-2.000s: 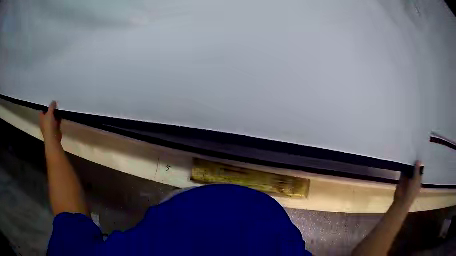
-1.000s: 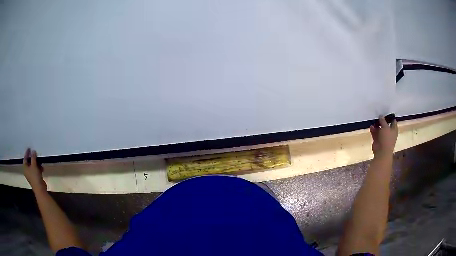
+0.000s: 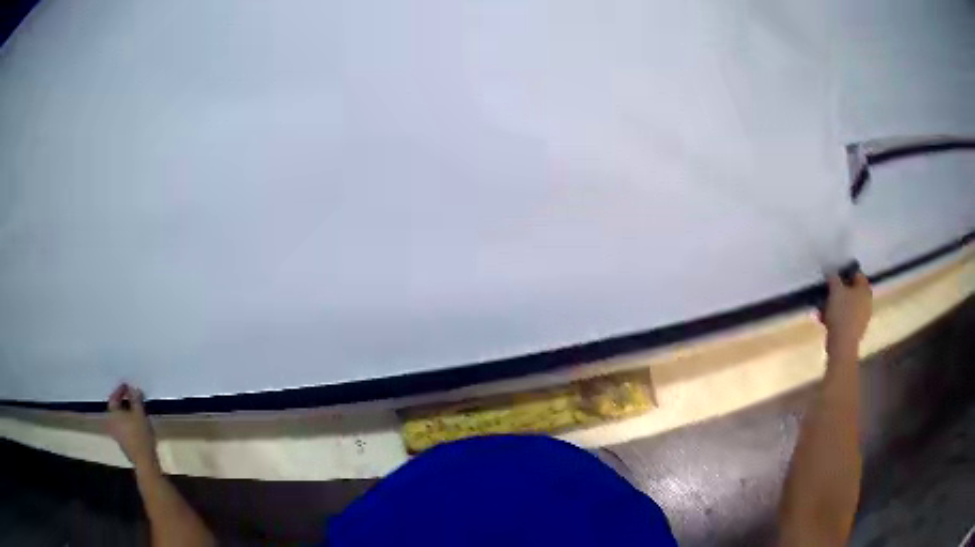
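Note:
A wide white fabric ply [image 3: 428, 214] covers the table. Its dark selvedge [image 3: 481, 372] runs along the near side, close to the cream table border. My left hand [image 3: 133, 430] grips the selvedge at the lower left with its fingertips. My right hand [image 3: 847, 307] grips the selvedge near the ply's right end. The ply's cut end runs up from my right hand, with folded dark-edged fabric just beyond it. The ply hides what lies under it.
A flat gold-yellow bar [image 3: 529, 415] lies on the cream table border [image 3: 738, 340] in front of my blue-clad body. The concrete floor [image 3: 695, 470] shows below the border. Dark-edged fabric [image 3: 919, 203] lies at the right. A dark blue shape shows at the top left corner.
The gap seen under the selvedge two seconds ago has closed, and the edge now lies along the border. Both hands keep their grip. The view has shifted and tilted.

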